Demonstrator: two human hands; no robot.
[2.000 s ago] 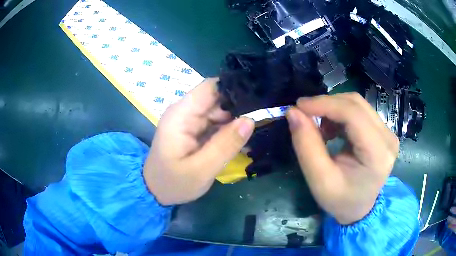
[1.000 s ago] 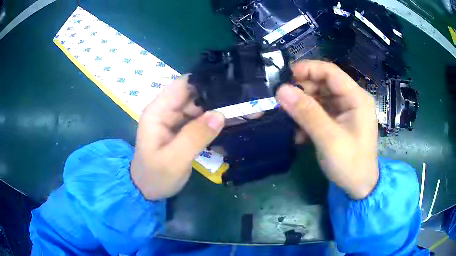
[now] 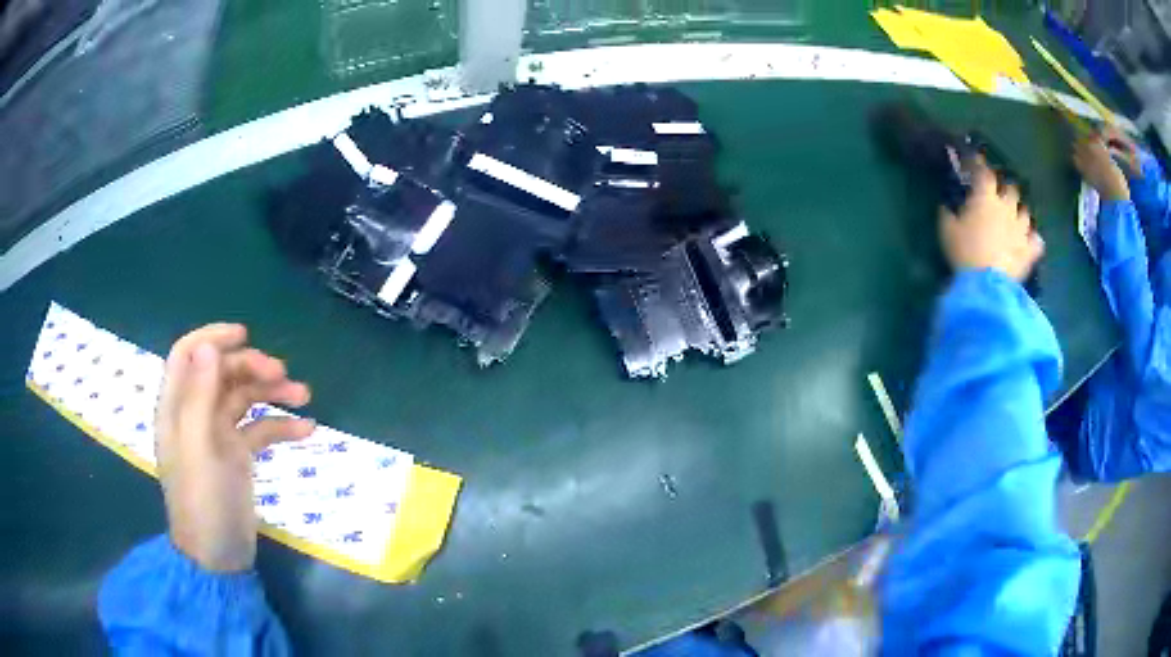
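My left hand (image 3: pixel 218 436) is empty with fingers apart, over the white 3M adhesive tape sheet (image 3: pixel 337 494), whose yellow liner edge shows at its right end. My right hand (image 3: pixel 991 229) is stretched out to the far right, at a dark, blurred housing (image 3: pixel 957 161); its fingertips are partly hidden, so I cannot tell whether they grip it. A heap of black taped housings (image 3: pixel 450 263) lies in the middle, with white strips across several parts. A glossy ribbed housing (image 3: pixel 751 282) lies at the heap's right end.
A white rail (image 3: pixel 616 62) runs along the far side, with clear trays (image 3: pixel 385 28) beyond. Yellow liner pieces (image 3: pixel 957 45) lie at the far right. Another person's hands (image 3: pixel 1107 161) and blue sleeves are at the right edge. Thin white strips (image 3: pixel 877 469) lie near my right sleeve.
My hands have parted; the housing they held with its strip is no longer between them. My left hand moved left, my right hand far right. The view has shifted, showing the whole heap.
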